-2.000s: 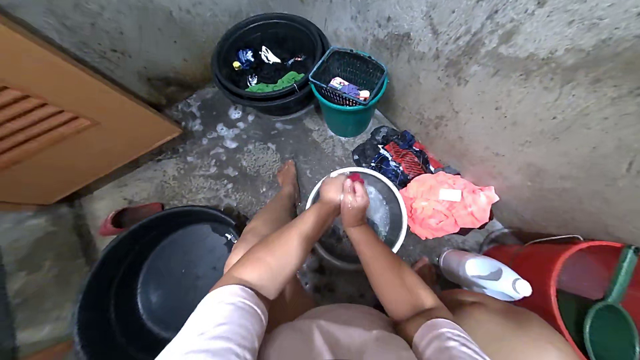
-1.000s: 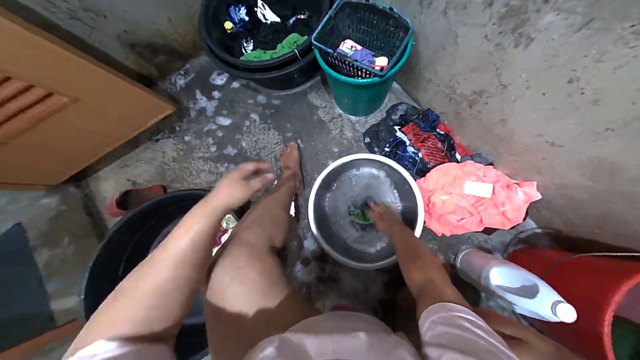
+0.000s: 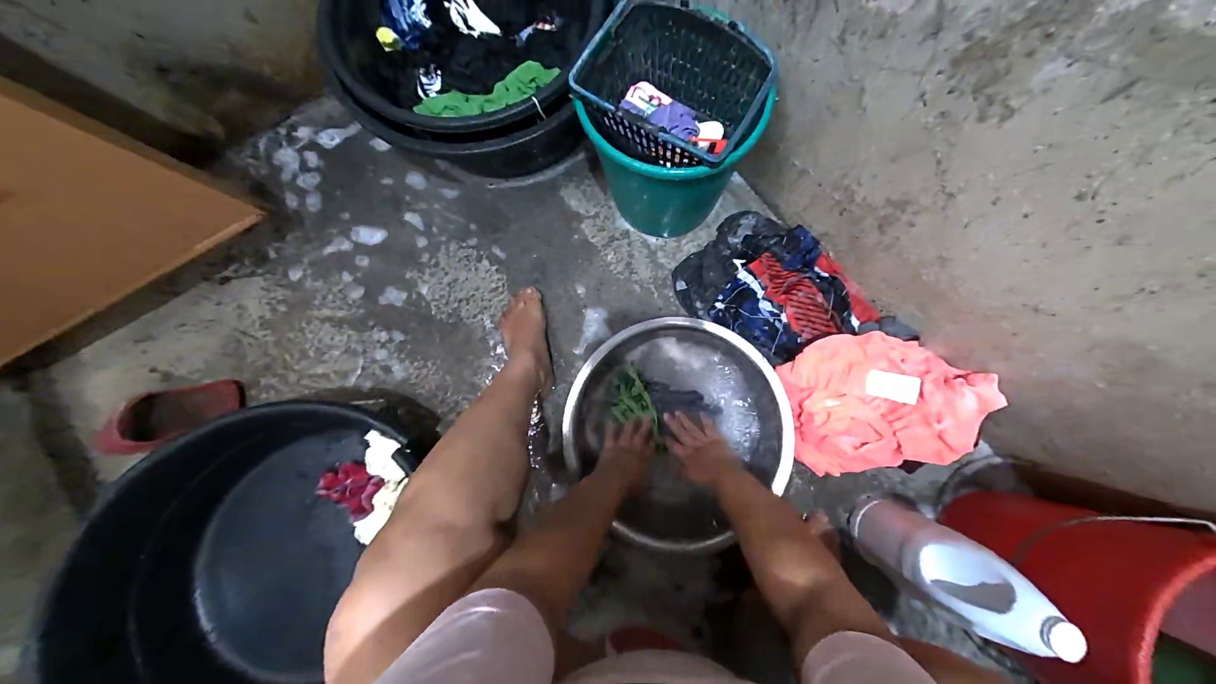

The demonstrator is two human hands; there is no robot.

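Note:
Both of my hands reach down into a round metal basin [image 3: 750,456] of water on the floor between my legs. My left hand [image 3: 627,446] touches a piece of green cloth [image 3: 631,394] at its fingertips. Beside it, my right hand [image 3: 698,446] rests with spread fingers at the lower edge of a dark cloth [image 3: 679,397]. Whether either hand grips the fabric cannot be told. Coral-coloured clothing [image 3: 879,408] lies against the basin's right side, with dark blue and red patterned clothes [image 3: 784,290] just behind it.
A large black tub [image 3: 275,532] at the left holds red and cream cloths. Behind are black tubs [image 3: 513,157] of clothes and a green bucket [image 3: 665,199] topped by a plastic basket [image 3: 746,57]. A plastic bottle [image 3: 978,579] and red bucket [image 3: 1073,560] stand right; a red slipper [image 3: 176,415] lies left.
My left hand has moved from above my leg into the basin, beside my right hand. Red and cream cloths now show in the left tub, where the first frame shows none.

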